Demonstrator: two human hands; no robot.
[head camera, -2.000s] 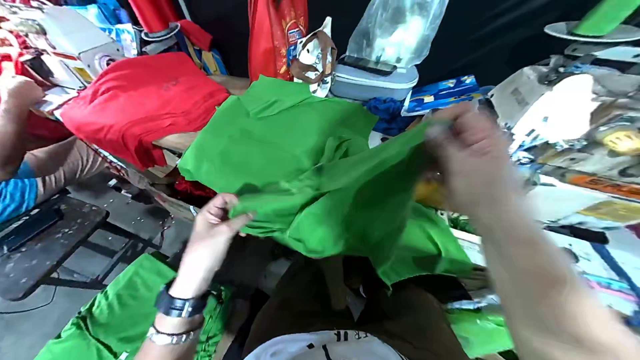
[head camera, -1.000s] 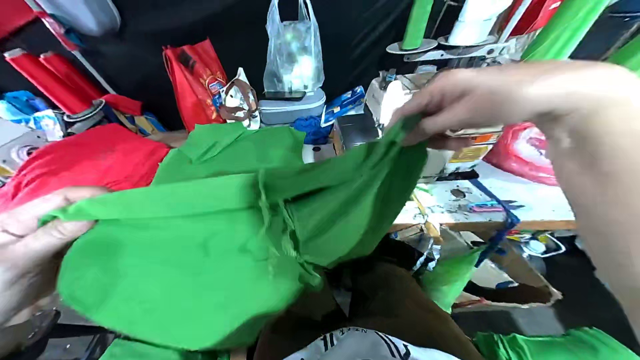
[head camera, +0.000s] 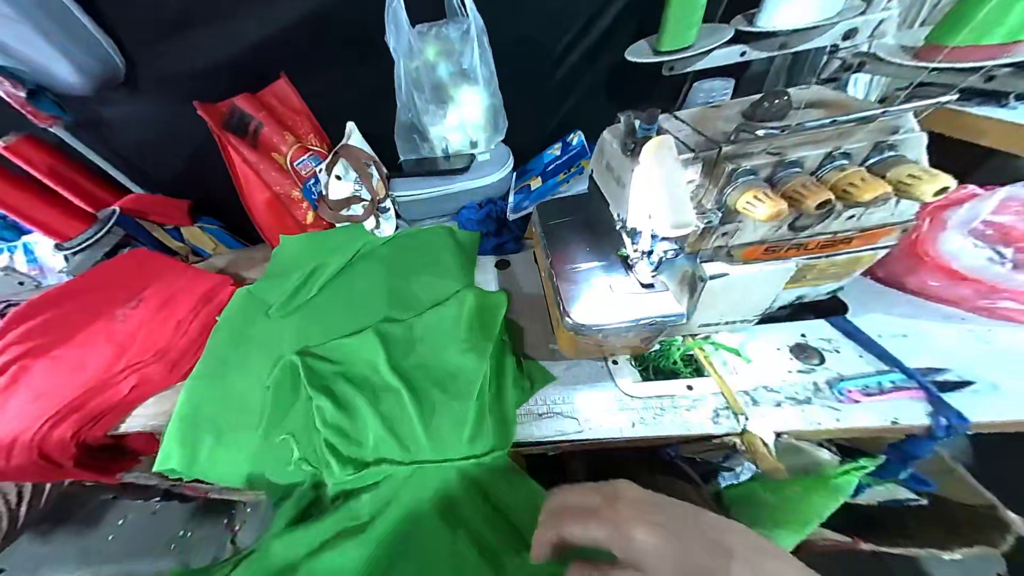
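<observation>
Green fabric pieces (head camera: 400, 384) lie spread over the left part of the table, one drooping over the front edge toward me. At the bottom, my right hand (head camera: 640, 532) is at the drooping part, fingers curled; a bit of green shows beneath them, and whether they pinch it is unclear. My left hand is out of the frame. To the right of the cloth stands an overlock sewing machine (head camera: 800, 200), its presser foot (head camera: 642, 268) lit by a lamp. Nothing green lies under the foot that I can make out.
Red fabric (head camera: 112, 352) is piled at the left. Behind the green cloth are a grey case (head camera: 452, 188), a clear plastic bag (head camera: 448, 88) and a red bag (head camera: 268, 160). Thread cones (head camera: 680, 24) stand above the machine. An open box (head camera: 952, 504) with scraps sits below the table edge.
The green cloth, earlier stretched up between both hands, now lies lowered over the table. My right hand has come down, and my left hand has left the view. The view has swung right to the machine.
</observation>
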